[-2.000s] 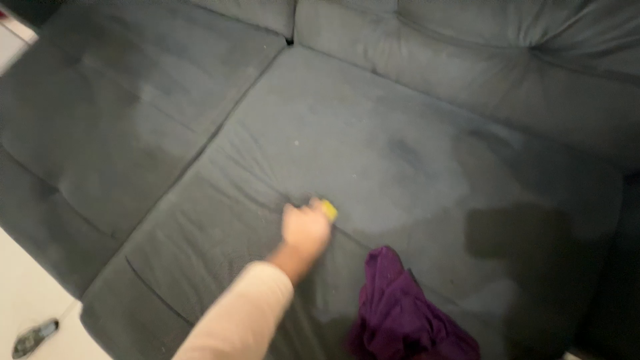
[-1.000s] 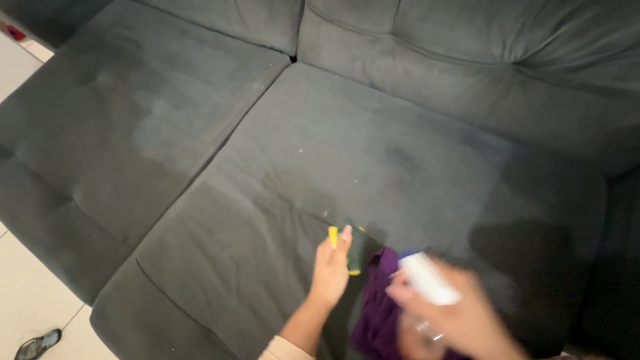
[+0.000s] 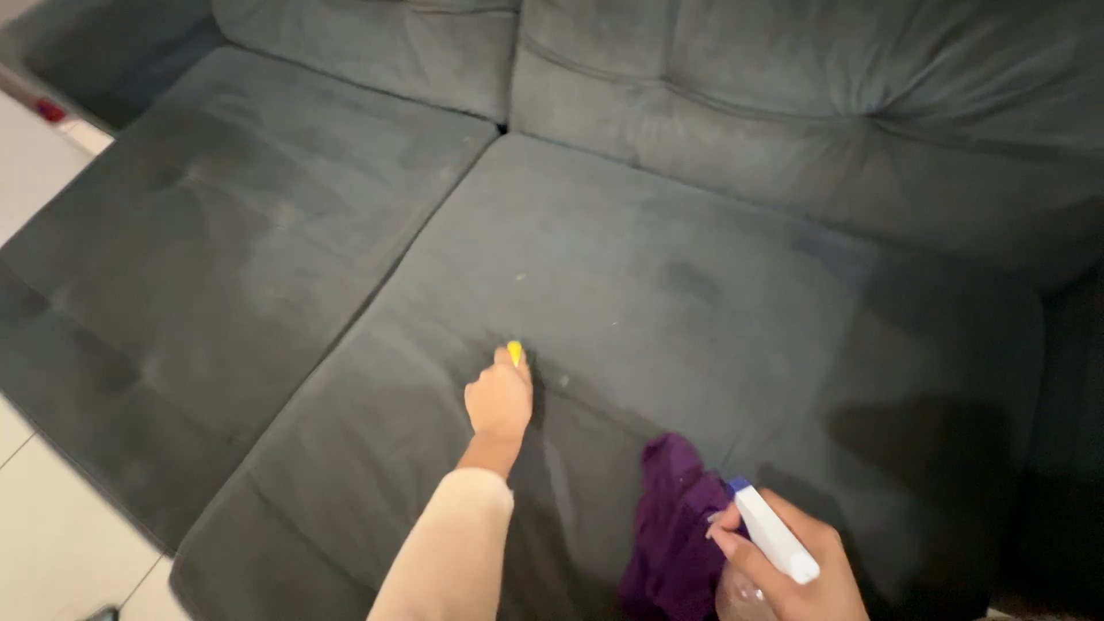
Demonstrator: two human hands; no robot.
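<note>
My left hand [image 3: 500, 397] is closed on a small yellow-ended tool [image 3: 515, 352], probably a brush, and presses it on the grey sofa seat cushion [image 3: 604, 259]. Most of the tool is hidden by the fingers. At the lower right my right hand [image 3: 802, 552] holds a spray bottle [image 3: 776, 535] with a white trigger head, a blue nozzle and a clear body. The nozzle points toward the upper left. A purple cloth [image 3: 677, 526] lies crumpled on the cushion just left of the bottle. Small pale specks dot the fabric beyond my left hand.
A second seat cushion [image 3: 207, 259] adjoins on the left, across a dark seam. Tufted back cushions [image 3: 776, 103] rise behind, and the armrest [image 3: 95, 52] is at the upper left. Pale floor tiles [image 3: 78, 517] show at the lower left, with a small red object [image 3: 50, 110] farther up.
Two seconds ago only my left hand showed; my right hand came into view with the spray bottle by one second ago. Since then my left hand has turned over and lowered the tool onto the cushion.
</note>
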